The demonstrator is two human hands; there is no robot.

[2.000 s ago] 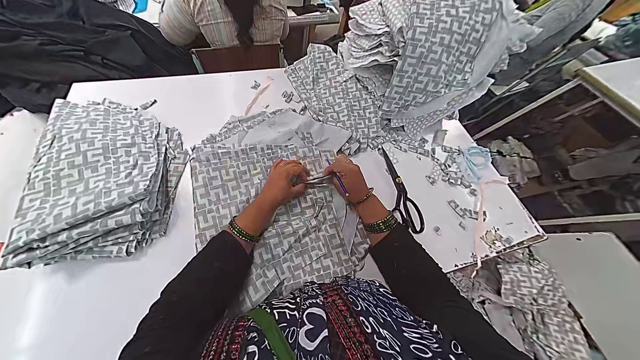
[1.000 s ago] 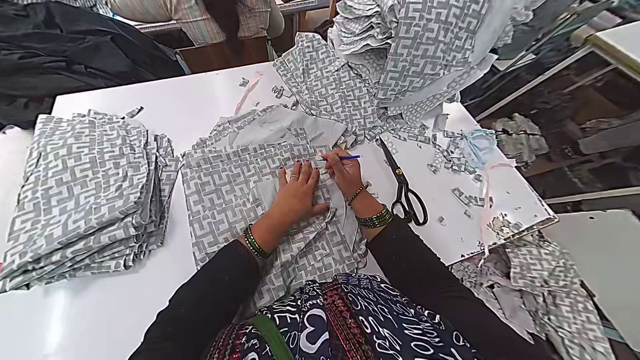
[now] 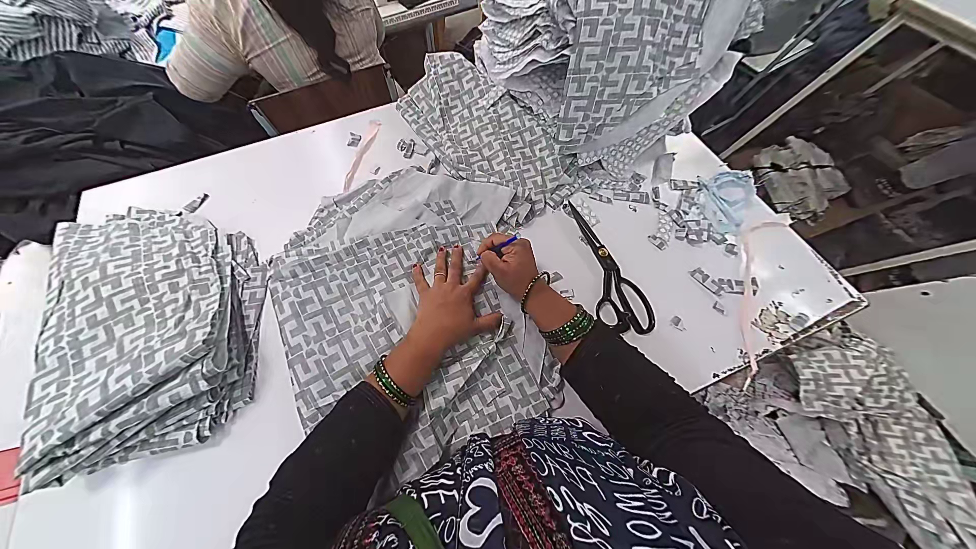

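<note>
Grey-and-white patterned fabric [image 3: 335, 305] lies spread on the white table in front of me. My left hand [image 3: 450, 301] rests flat on it with the fingers apart. Just to its right, my right hand [image 3: 509, 267] grips a blue pen [image 3: 505, 244], its tip down at the fabric beside my left fingertips. Black-handled scissors [image 3: 606, 263] lie on the table to the right of my right hand, blades pointing away from me. A folded stack of the same fabric [image 3: 137, 320] sits at the left.
A large heap of patterned fabric [image 3: 633, 69] stands at the back. Small fabric scraps [image 3: 709, 282] and a light blue ribbon bundle [image 3: 726, 200] lie at the right. Cloth pieces [image 3: 877, 404] are piled below the table's right edge. A person [image 3: 282, 46] sits beyond the far edge.
The pen, lying across my right hand a second ago, now has its tip down at the fabric. Two seconds ago both hands were close together; my left hand has since spread flat on the fabric.
</note>
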